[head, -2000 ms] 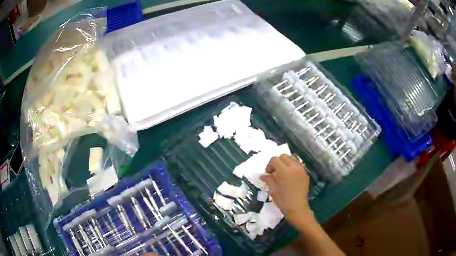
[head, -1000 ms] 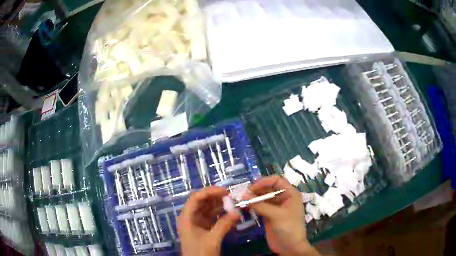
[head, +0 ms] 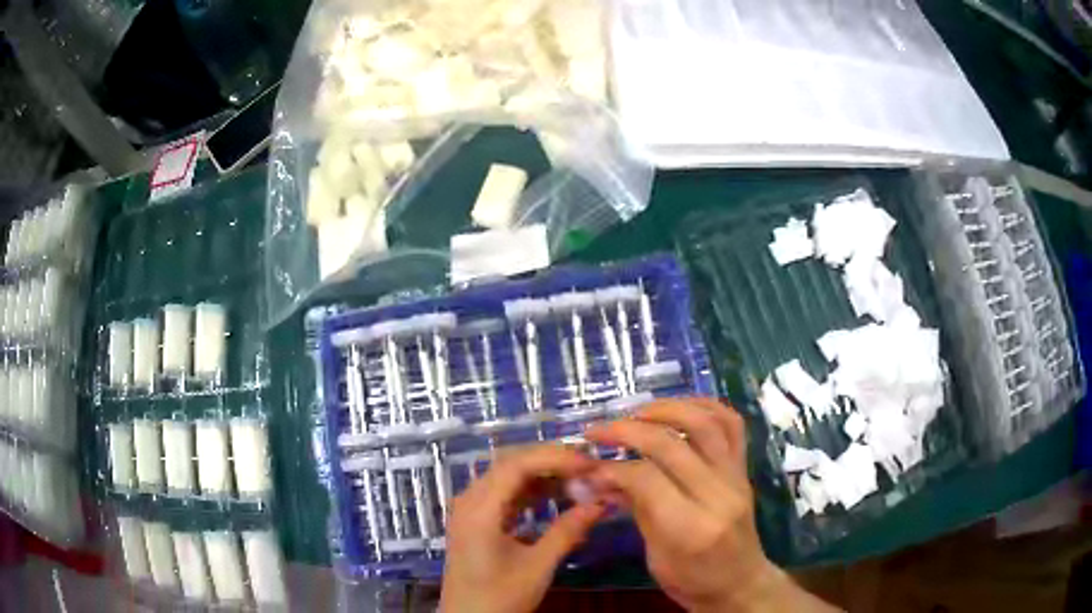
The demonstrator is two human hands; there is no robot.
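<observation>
My left hand [head: 509, 527] and my right hand [head: 695, 491] meet over the lower right of the blue tray [head: 707, 341]. Their fingertips pinch a small pale part [head: 584, 490] between them; the fingers cover most of it, and its full shape cannot be told. The blue tray holds slender silver rods [head: 578, 353] in two rows, with white bars across them. White slips [head: 892, 383] lie in a loose pile on the clear ribbed tray [head: 772, 293] at the right.
Finished packs [head: 180, 455] stand in rows at the left. A bag of cream foam pieces [head: 449, 60] lies behind the blue tray, with a white card [head: 499, 253] before it. A white sheet stack [head: 802, 96] is behind. A filled blister tray [head: 1006, 311] is far right. A red-bordered label [head: 176, 165] is upper left.
The view has swung left. My right hand has left the slips and joined my left hand over the blue tray. The white rod that showed between my hands is now hidden by fingers.
</observation>
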